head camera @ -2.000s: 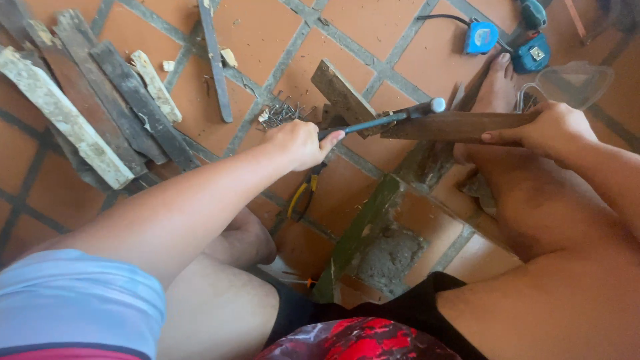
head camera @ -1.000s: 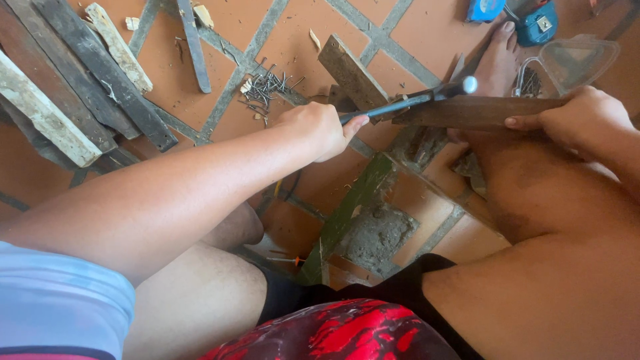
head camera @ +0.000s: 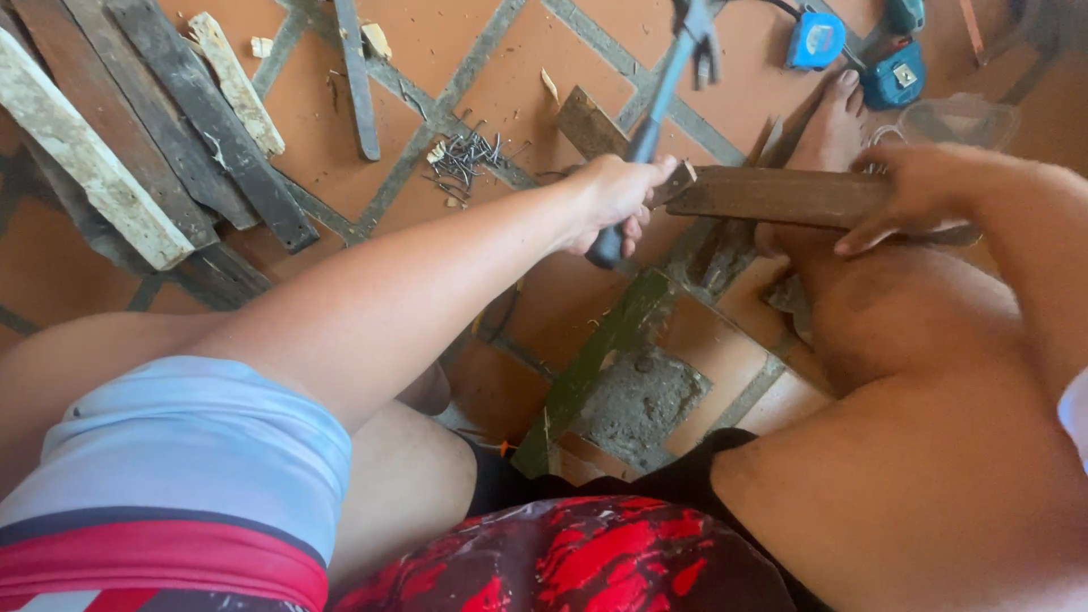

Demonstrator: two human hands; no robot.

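My left hand [head camera: 616,204] grips the black handle of a claw hammer [head camera: 667,89]. The hammer's blurred head points up, above the wood. My right hand [head camera: 914,200] holds the right part of a brown wooden board [head camera: 782,195], its thumb on the lower side and its fingers at the upper side. The board's left end meets a second wooden piece [head camera: 592,126], partly hidden by my left hand and the hammer. Whether the two pieces are joined I cannot tell. Left of them, loose nails [head camera: 467,160] lie in a pile on the tiled floor.
Old wooden strips [head camera: 110,153] lie at the upper left, with a narrow strip [head camera: 357,85] nearer the nails. A blue tape measure [head camera: 816,40], a teal tool [head camera: 894,76] and a clear plastic container [head camera: 960,123] are beyond my foot. A green-edged board [head camera: 586,365] lies between my legs.
The hammer head has swung up and away from the board, where it was held across the wood before. My right hand's fingers have spread more widely around the board.
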